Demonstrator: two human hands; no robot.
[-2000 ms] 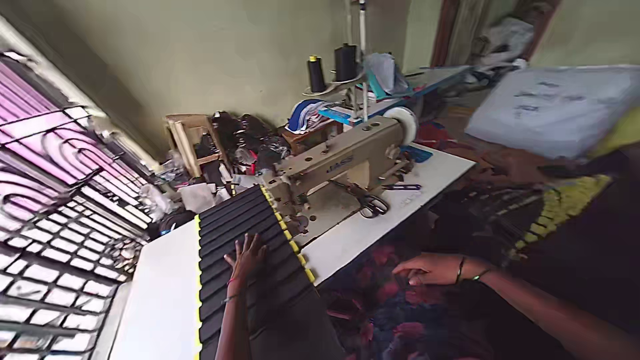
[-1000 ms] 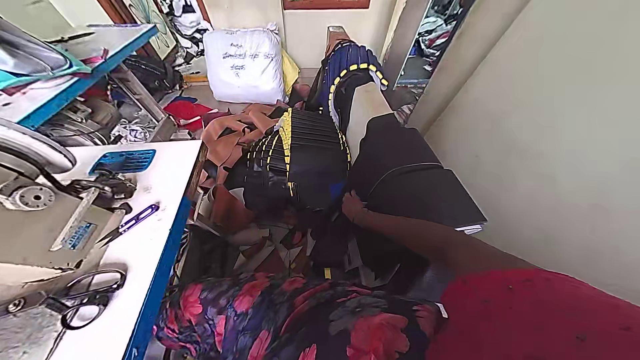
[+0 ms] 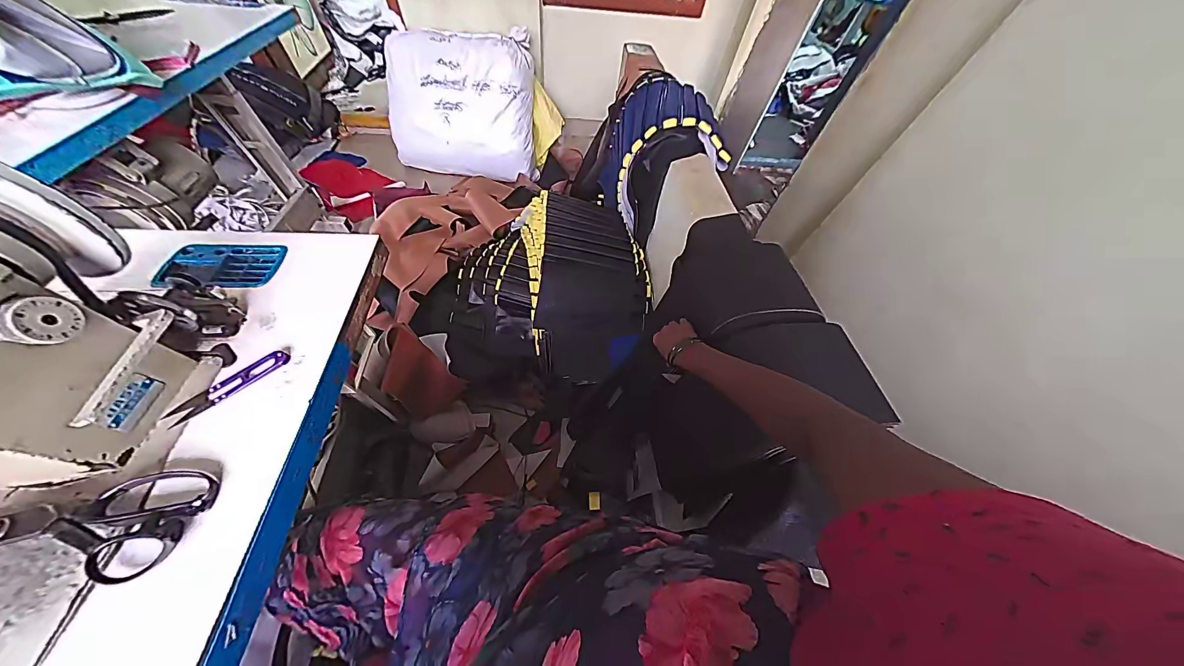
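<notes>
My right hand, with a bracelet at the wrist, reaches down to dark fabric beside a stack of black fabric pieces. Its fingers are curled at the cloth's edge; whether they grip it is unclear. Just left of it lies a bundle of black pleated pieces with yellow edging. A blue pleated bundle with yellow tabs rests farther back. My left hand is out of view. On the white sewing table at left are black-handled scissors, purple thread snips and part of a sewing machine.
Brown material strips and scraps lie heaped on the floor beyond the table. A white sack bearing writing stands at the back wall. A second blue-edged table is at upper left. The wall bounds the right side.
The view has swung far right from the sewing machine. My left hand, earlier on black yellow-edged fabric, has left view. My right hand has moved from near the floral cloth to the black pieces.
</notes>
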